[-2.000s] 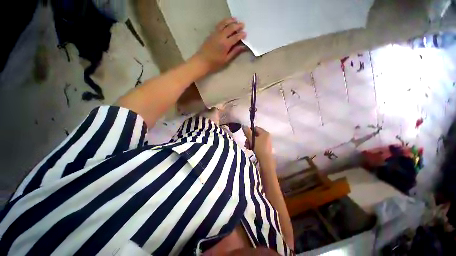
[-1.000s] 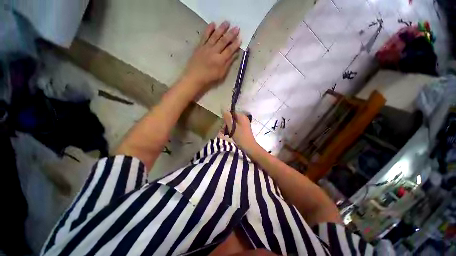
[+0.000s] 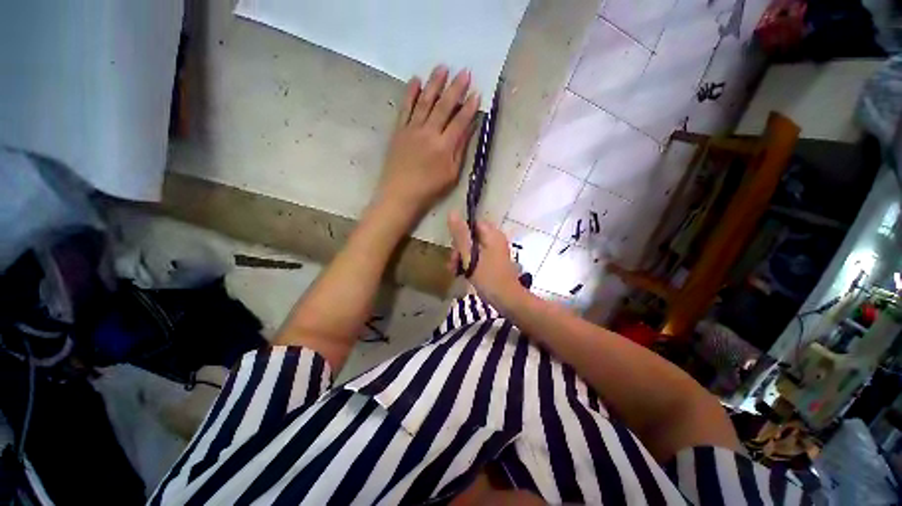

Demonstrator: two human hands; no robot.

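Observation:
A flat white cut piece (image 3: 415,35) lies on the table (image 3: 297,128) at the top of the view, its corner pointing toward me. My left hand (image 3: 430,143) lies flat with fingers a little apart, its fingertips on the edge of the white piece near that corner. My right hand (image 3: 485,257) grips the handles of long dark shears (image 3: 481,163). The blades point away from me and their tips are at the corner of the white piece, just right of my left fingers. I cannot tell whether the blades are parted.
A large white sheet (image 3: 84,89) hangs at the left table edge. Dark cloth heaps (image 3: 158,321) lie on the floor at left. A wooden stool (image 3: 732,237) stands at right on the tiled floor (image 3: 603,128), which has dark scraps. Red and dark cloth lies at the upper right.
The shears have come up from beside the table to the corner of the white piece. My left hand lies flatter, with its fingers spread. The view has turned, showing more of the left side.

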